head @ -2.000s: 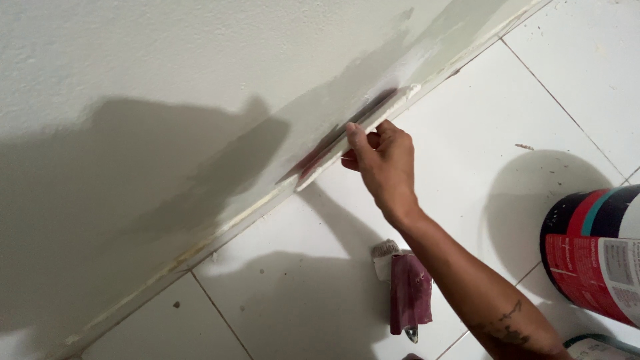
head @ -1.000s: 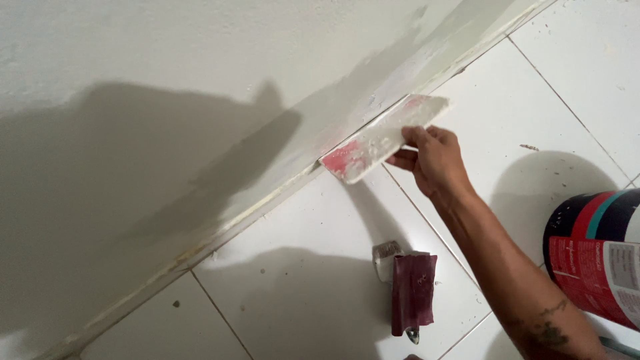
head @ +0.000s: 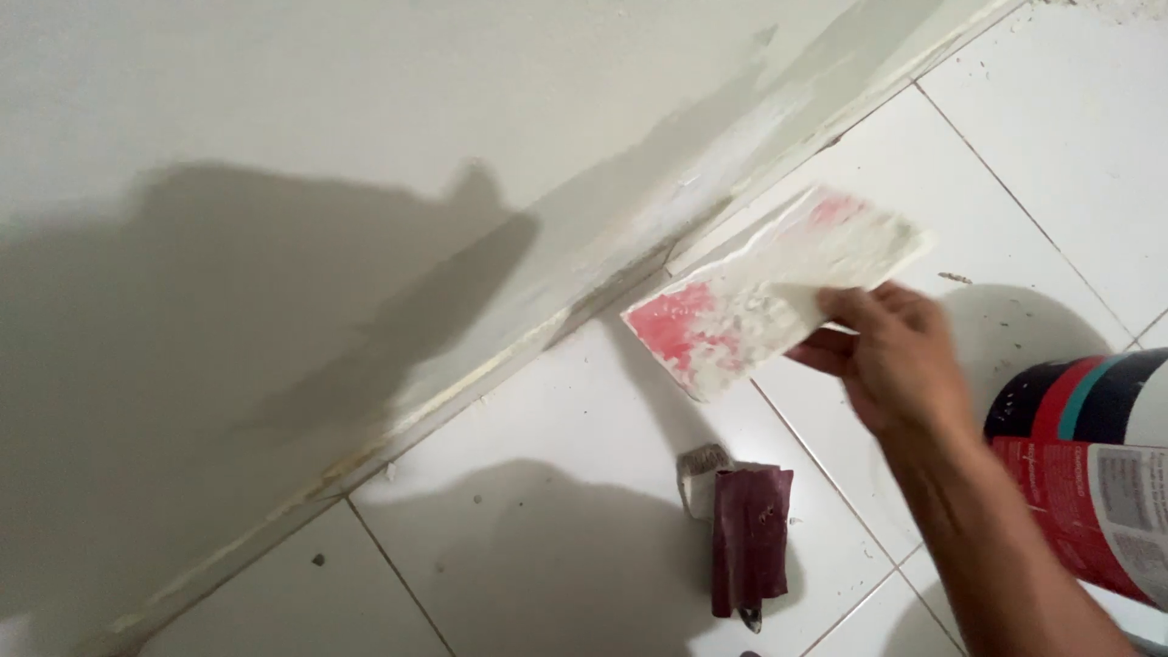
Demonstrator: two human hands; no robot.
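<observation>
My right hand (head: pixel 899 351) pinches a flat, thin spreader (head: pixel 771 297) by its near long edge, thumb on top. The spreader is red where it shows through and is largely coated with whitish filler. It is held above the floor tiles, a little away from the foot of the wall (head: pixel 365 100). Pale and darker patches of filler run along the wall's lower part. Below the spreader lie a paintbrush (head: pixel 703 461) and, over its handle, a folded maroon sheet (head: pixel 751 543) that looks like sandpaper. My left hand is out of view.
A large labelled bucket (head: pixel 1086 456) stands at the right, beside my forearm. The rim of another container (head: pixel 1145 643) shows at the bottom right corner. Small crumbs lie on the white floor tiles (head: pixel 566 429). A narrow ledge (head: pixel 438 397) runs along the wall's foot.
The spreader was tilted up against the wall's lower edge, then turned with its coated face showing. It has since moved right, away from the wall, still in my right hand.
</observation>
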